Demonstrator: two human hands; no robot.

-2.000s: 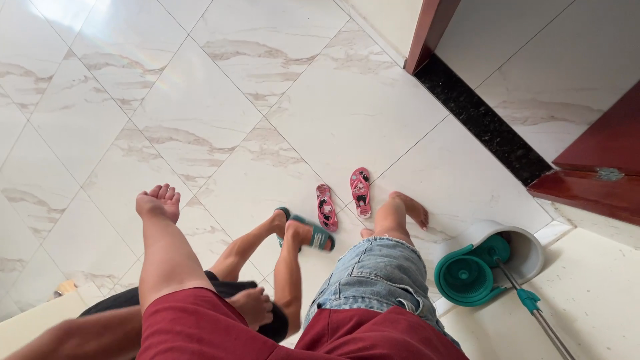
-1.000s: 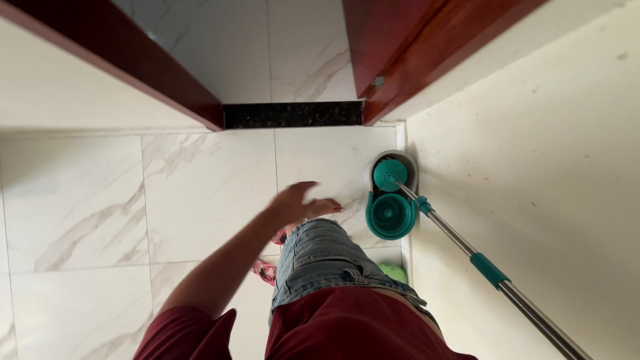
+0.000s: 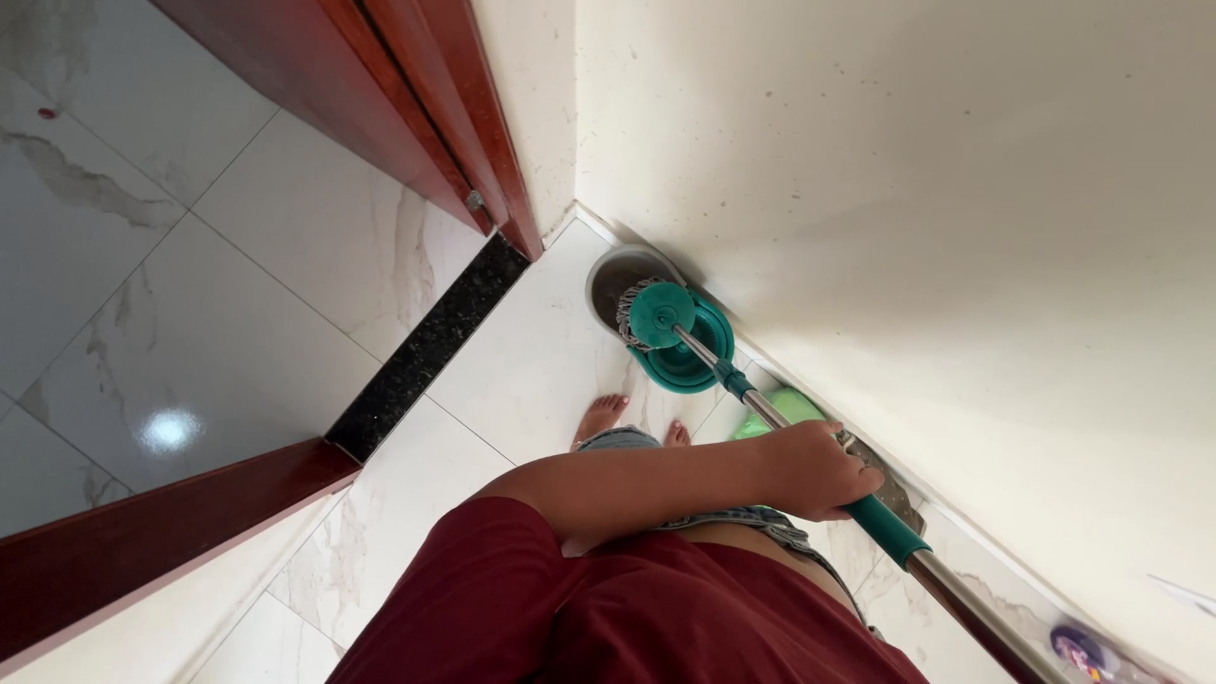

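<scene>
My left hand [image 3: 825,471] reaches across from the left and is closed around the metal pole of a spin mop [image 3: 699,348], just above its green grip sleeve. The mop's teal disc with grey strands is over the bucket, between the dark inside of the grey part and the teal wringer basket. The spin mop bucket [image 3: 716,372] stands on the tiled floor against the wall. The pole slants down to the lower right edge of the view. My right hand is not in view.
A black stone threshold [image 3: 427,351] lies between red-brown wooden door frames [image 3: 518,199] at the left. Along the right wall [image 3: 902,237] are a bright green object [image 3: 787,408], a grey-brown item [image 3: 888,484] and a purple item [image 3: 1083,646]. My bare feet [image 3: 604,414] are near the bucket.
My left hand, holding nothing in the earlier frames, has taken hold of the mop pole. The view has swung to the bucket and wall; the other person and the pink sandals are out of view.
</scene>
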